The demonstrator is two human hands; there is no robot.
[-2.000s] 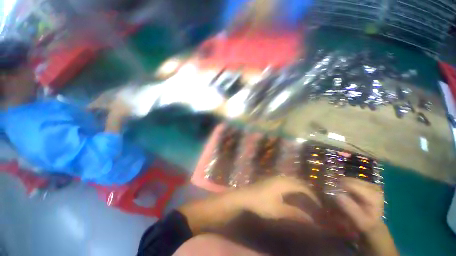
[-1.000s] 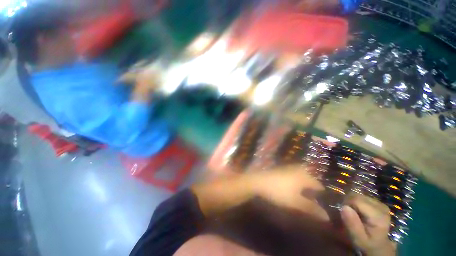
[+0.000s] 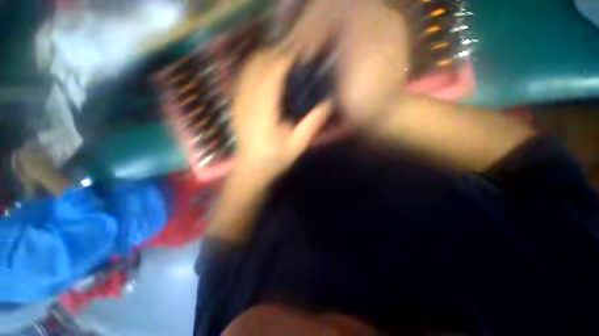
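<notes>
My left hand is near the upper middle, blurred, with thumb and fingers spread apart. My right hand is just right of it, also blurred. A dark patch lies between the hands; whether it is a held part or shadow I cannot tell. One pink tray lies left of my left hand, with rows of dark components with orange middles. Another pink tray rim shows right of my right hand, with more components in a row above it. The hands hide the area between.
The green mat extends to the right. White crumpled sheets are at the upper left. A person's blue sleeve and a hand are at the left. A red stool stands below the bench edge.
The view has tilted down, so the metal parts heap and red bin are out of frame. Both hands now appear higher in the picture, and my left hand shows spread fingers.
</notes>
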